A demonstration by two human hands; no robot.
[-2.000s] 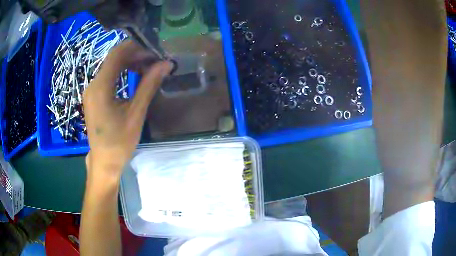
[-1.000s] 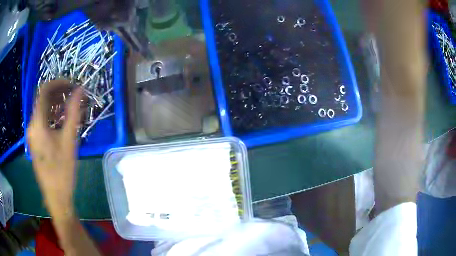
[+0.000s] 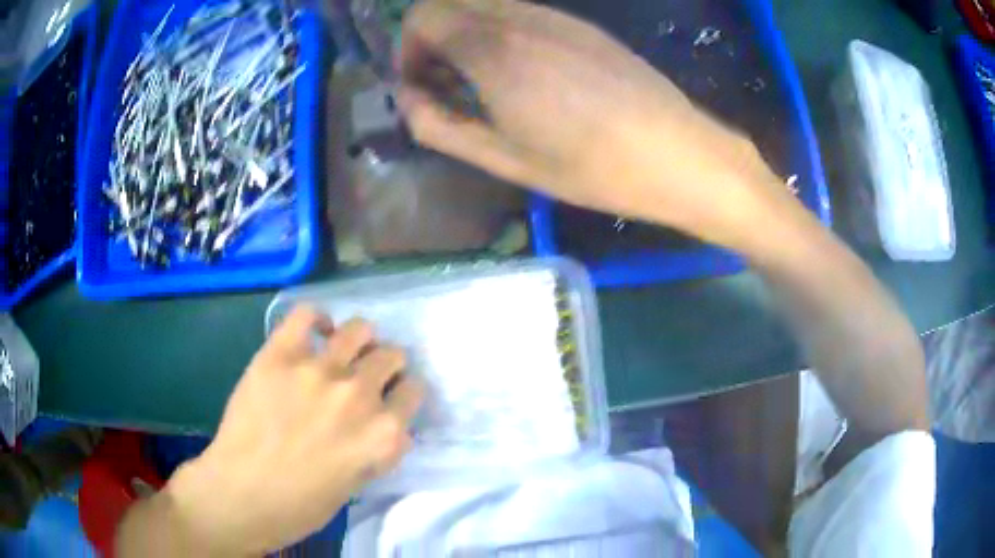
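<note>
My left hand (image 3: 311,420) is over the left part of the clear box (image 3: 598,381), fingers curled downward; whether it holds anything is hidden. White rod parts (image 3: 491,365) fill the box, with yellow-green ends along its right side. My right hand (image 3: 491,93) is at the press fixture (image 3: 376,122), thumb and fingers curled near the ram; its fingertips are blurred and I cannot tell if they hold something. The brownish press base plate (image 3: 420,207) shows below it. The blue rod tray (image 3: 196,281) holds jumbled rod parts.
The blue ring tray (image 3: 655,265) is right of the press, partly covered by my right forearm. A clear box with whitish contents (image 3: 908,158) lies at the far right. A dark-filled blue tray (image 3: 44,164) is at far left. A red stool (image 3: 115,485) shows below the bench edge.
My left hand has moved from the fixture to the rod tray, then onto the clear box. My right arm has come down from its raised position, bringing the hand to the fixture.
</note>
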